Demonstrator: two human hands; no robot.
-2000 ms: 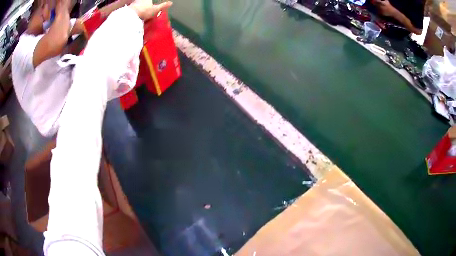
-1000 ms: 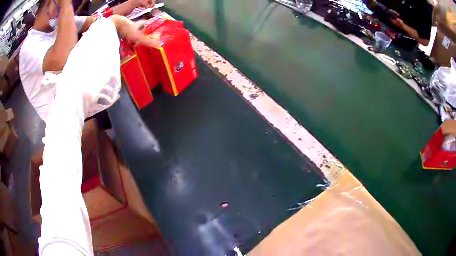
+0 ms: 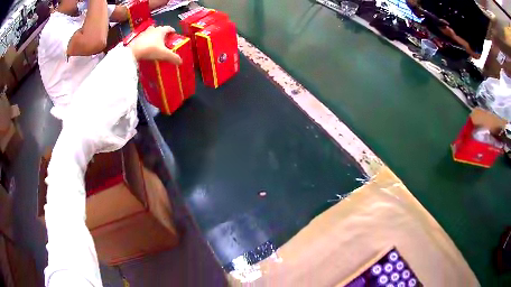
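Observation:
My left hand (image 3: 156,45), at the end of a white sleeve, reaches to the upper left. Its fingers are curled over the tops of red retail boxes (image 3: 167,84) with yellow edges, which stand upright on the dark green tabletop (image 3: 252,151). More closed red boxes (image 3: 218,55) stand in a row just right of them, apart from my hand. My right hand is out of the picture.
A co-worker in a white shirt (image 3: 64,50) is at the upper left. A large open carton (image 3: 131,218) is below the table's left side. A battery tray (image 3: 392,272) rests on tan paper (image 3: 336,241). An open red box (image 3: 476,147) is on the green belt (image 3: 358,95).
My left hand now grips boxes standing left of the row, with a gap between the two groups. The battery tray has come into view, and the open red box on the belt appears farther left.

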